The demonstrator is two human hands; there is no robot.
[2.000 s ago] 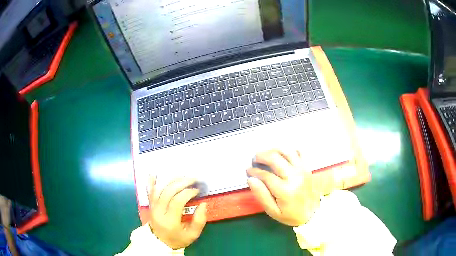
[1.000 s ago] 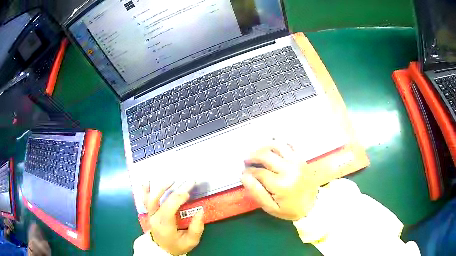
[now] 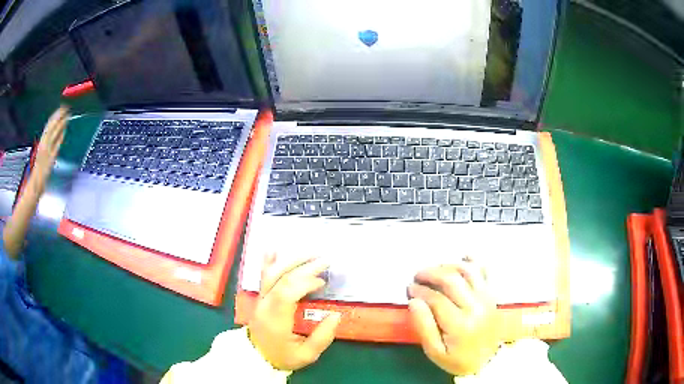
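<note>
An open silver-grey laptop [image 3: 405,180] stands in front of me on a red tray [image 3: 375,324]. Its screen [image 3: 427,52] shows a white window with a small blue shape. My left hand [image 3: 292,311] rests at the front left edge of the palm rest, thumb over the tray edge by a white label [image 3: 321,315]. My right hand [image 3: 456,315] rests at the front edge right of centre, fingers bent. Both hands are bare and hold nothing. Glare washes out the palm rest and touchpad area.
A second open laptop [image 3: 154,180] with a dark screen stands on a red tray [image 3: 187,279] close at the left. A neighbour's forearm [image 3: 34,187] and blue sleeve [image 3: 45,330] are at the far left. Red trays [image 3: 651,292] stand at the right edge on the green surface [image 3: 600,180].
The view has turned, so my laptop appears straighter and further right. The left laptop now sits close beside mine. The screen text has given way to a blue shape. My hands stay at the front edge.
</note>
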